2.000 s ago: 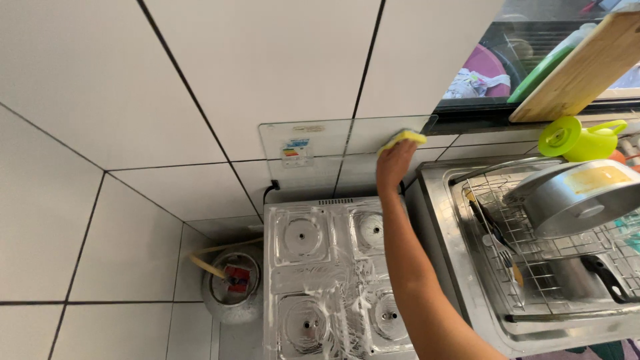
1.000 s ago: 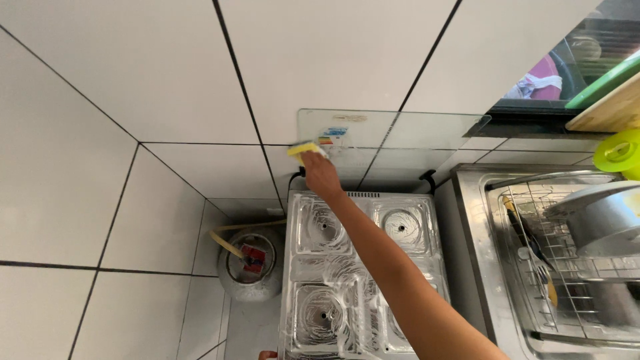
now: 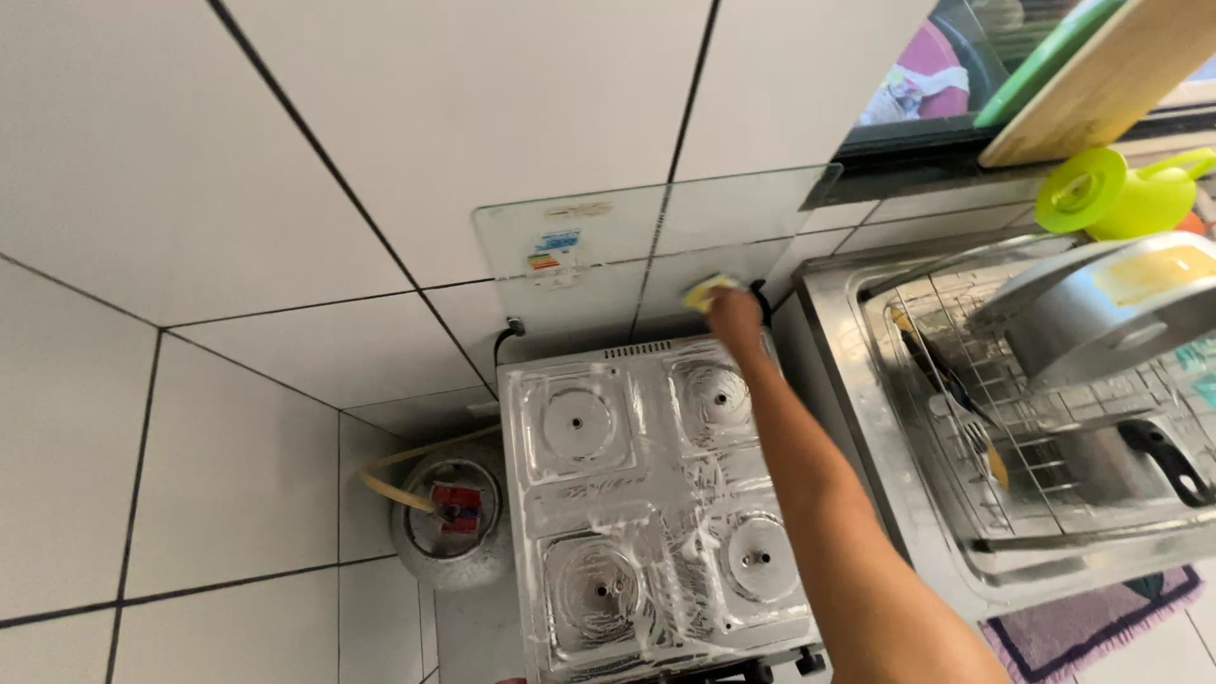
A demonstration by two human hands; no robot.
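Observation:
My right hand (image 3: 737,318) is closed on a yellow sponge (image 3: 709,294), which lies against the lower right part of the raised glass stove lid (image 3: 617,233). The lid is see-through, with stickers at its left, and stands tilted up against the tiled wall on black hinges. Below it, the steel cooktop (image 3: 665,484) is streaked with white foam around its burner wells, and the burners and grates are off. Of my left hand (image 3: 511,681) only a sliver shows at the bottom edge, by the stove's front left corner; what its fingers do is hidden.
A gas cylinder (image 3: 451,532) with a yellowish hose stands left of the stove. At the right, a steel sink counter (image 3: 845,380) holds a wire dish rack (image 3: 1026,484) with pots and cutlery. Behind it are a lime-green jug (image 3: 1140,199) and a wooden board (image 3: 1092,81) by the window.
My right hand, with the sponge, was at the lid's upper right, then at its left side, and is now at its lower right. The left hand's sliver shows only in the last two frames.

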